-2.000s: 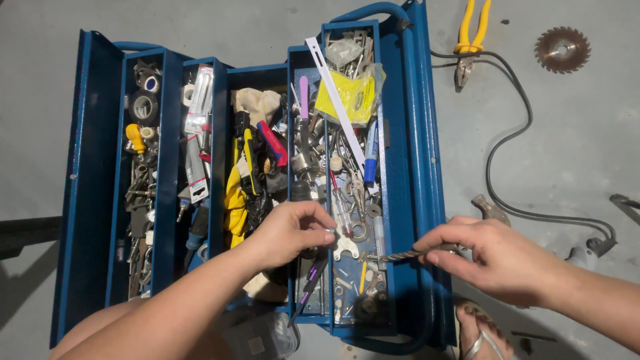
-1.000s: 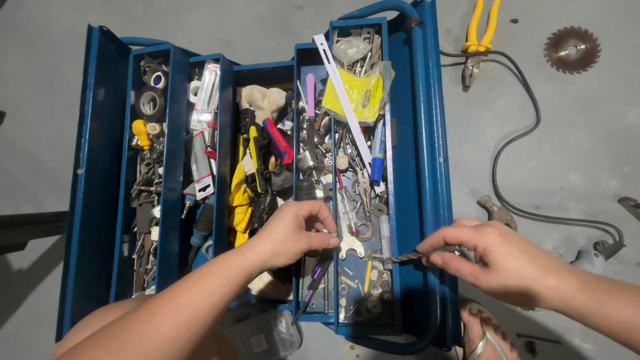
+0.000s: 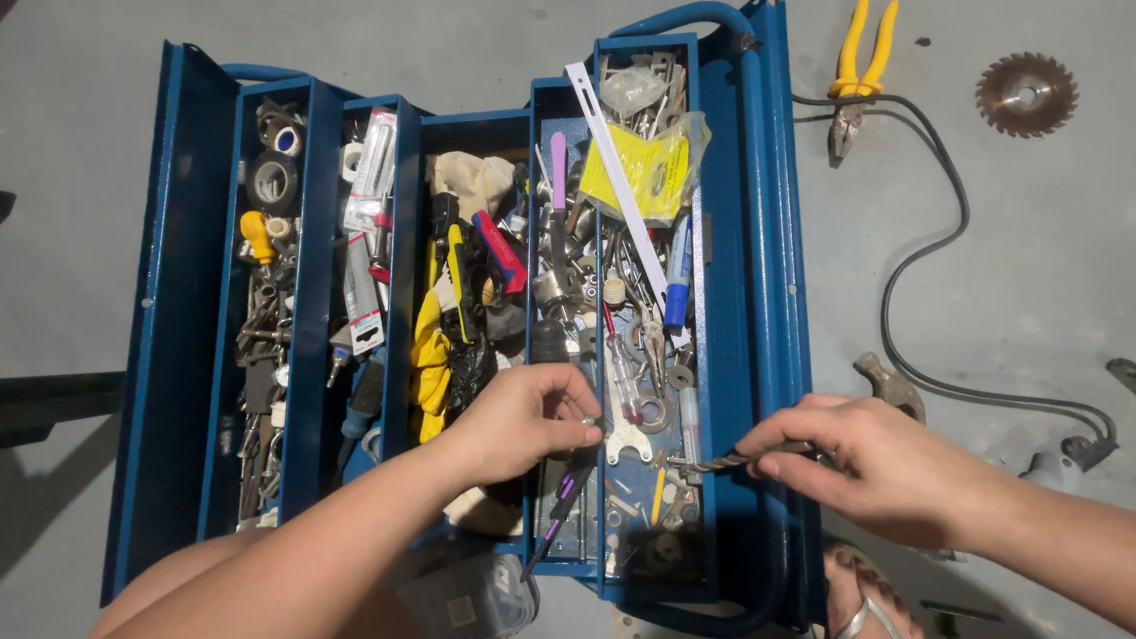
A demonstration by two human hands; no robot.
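My left hand [image 3: 532,422] pinches a small metal piece between thumb and fingertips, over the right-hand trays of a blue metal cantilever toolbox [image 3: 754,293]. My right hand [image 3: 852,457] grips a twist drill bit [image 3: 728,461], its tip pointing left over the rightmost tray. Between the hands lie a flat metal spanner [image 3: 628,439], a screwdriver with a clear handle [image 3: 624,377] and a yellow stick-like piece [image 3: 658,497]. Small screws and washers are scattered around them. A white slotted strip [image 3: 621,186] crosses a yellow packet [image 3: 643,169] farther up the same tray.
Combination pliers with yellow handles [image 3: 856,80], a circular saw blade [image 3: 1027,95], a hammer head [image 3: 890,386] and a black cable [image 3: 954,213] lie on the grey floor at right. A clear plastic box [image 3: 470,599] sits below the toolbox, and a sandalled foot [image 3: 865,595] at lower right.
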